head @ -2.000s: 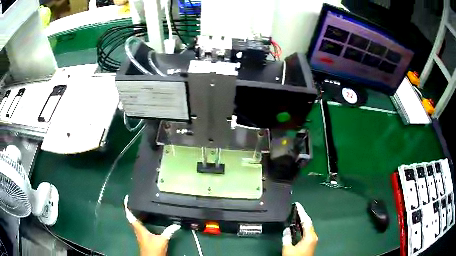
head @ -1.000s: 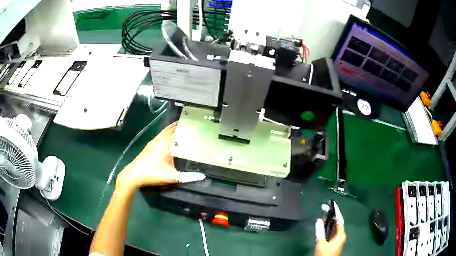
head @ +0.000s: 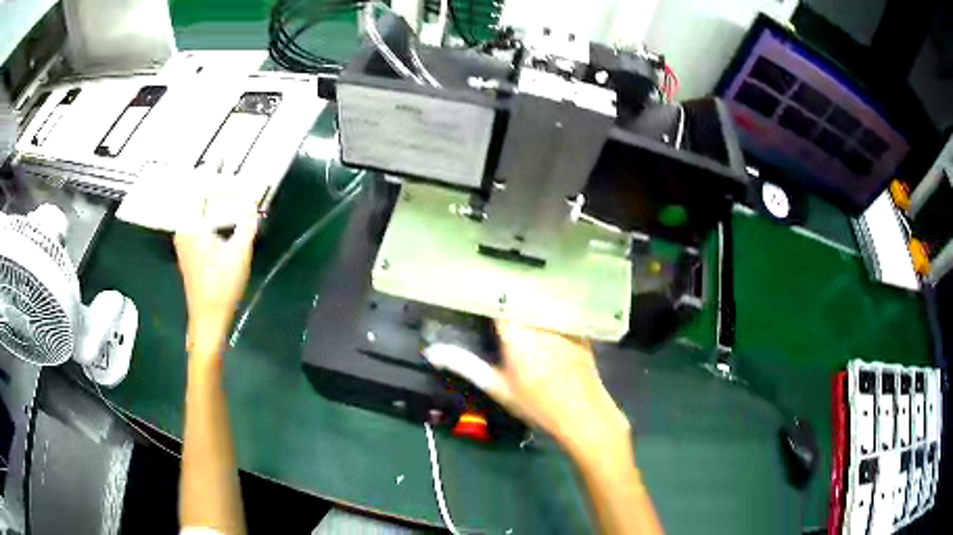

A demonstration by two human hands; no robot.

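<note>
The black press machine stands in front of me, its pale yellow-green fixture plate above the black base. My right hand reaches to the base at the plate's front edge. Its white-tipped fingers are partly under the plate and blurred beside a dark area, so I cannot tell if it holds the dark part. My left hand is stretched to the front edge of the white line carrier, its fingertips blurred over the white surface. The carrier shows black phone-shaped outlines.
A white fan is at left. A mouse and a blister tray on a red base are at right. A long black bar lies right of the machine. A monitor and cables are behind.
My left hand has left the fixture plate and moved left to the carrier. My right hand, earlier holding a small dark part right of the machine, has moved to the machine base under the plate.
</note>
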